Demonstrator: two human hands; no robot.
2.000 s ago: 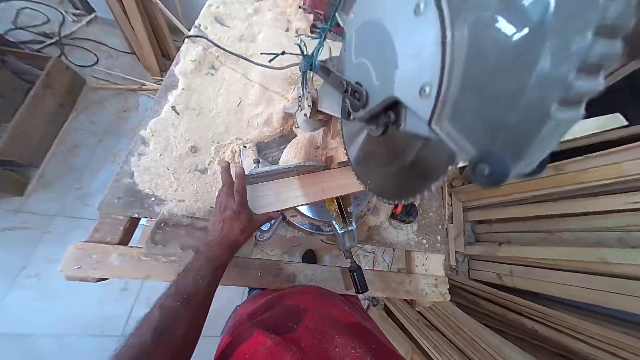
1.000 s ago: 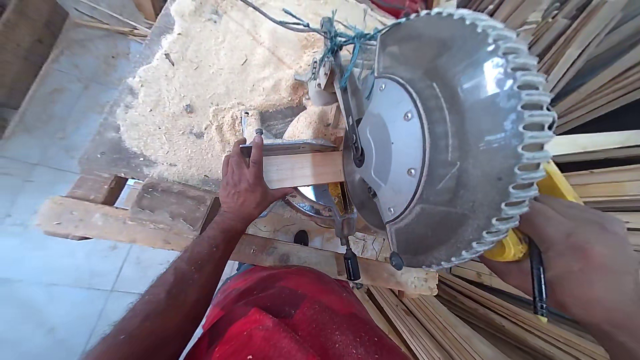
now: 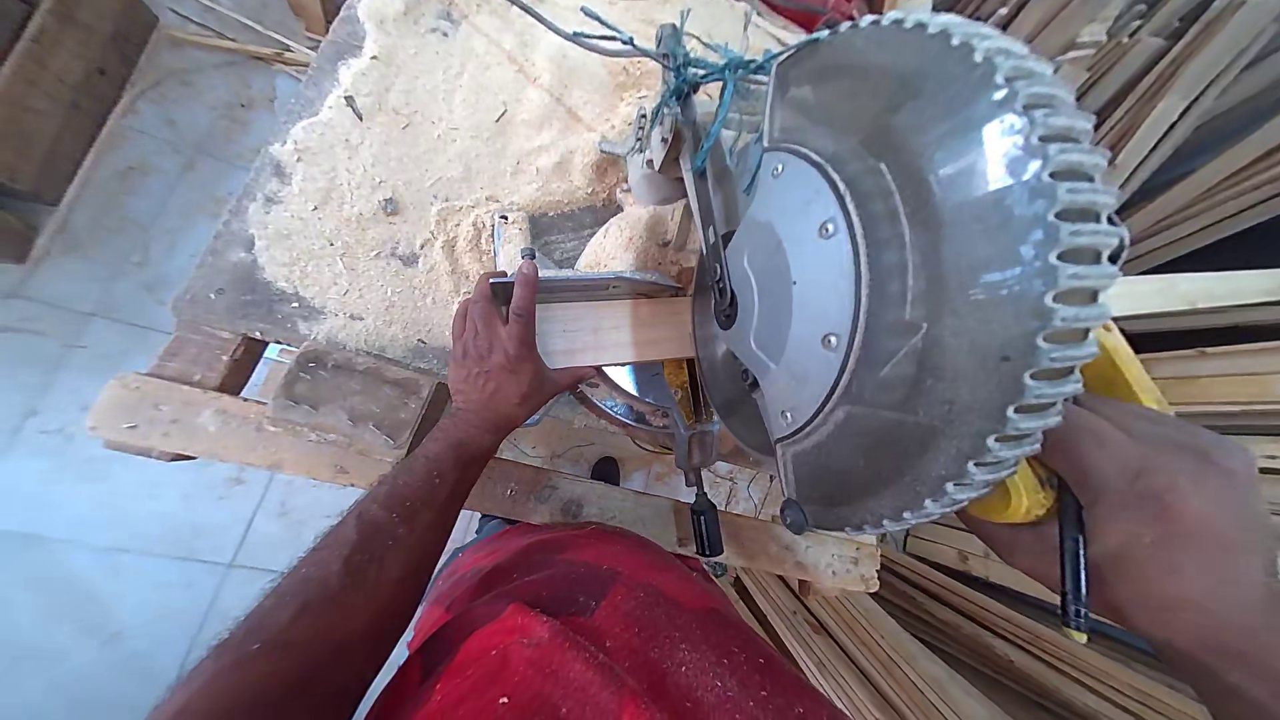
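My left hand (image 3: 500,355) grips the left end of a short pale wooden board (image 3: 615,332), with the fingers over the metal fence (image 3: 590,289) of a miter saw. The board lies along the near side of that fence. Its right end meets the saw's blade guard (image 3: 940,270), a large clear cover with a toothed rim that hides much of the blade. On the right, my right hand (image 3: 1130,490) is closed around the saw's yellow handle (image 3: 1025,495), partly hidden by the guard. Below the fence sits the round metal saw base (image 3: 630,390), with a black-gripped knob (image 3: 706,525) at its front.
Sawdust (image 3: 400,150) covers much of the wooden bench. A rough timber (image 3: 240,425) forms its front edge, close to my red shirt. Blue-green twine (image 3: 715,75) is tied at the saw's pivot. Wooden strips (image 3: 1200,150) lie stacked on the right. A wooden box (image 3: 70,100) stands at the upper left.
My right hand has come into view on the saw's handle. Against two seconds ago, the guard covers more of the blade. My left hand stays at the board's left end.
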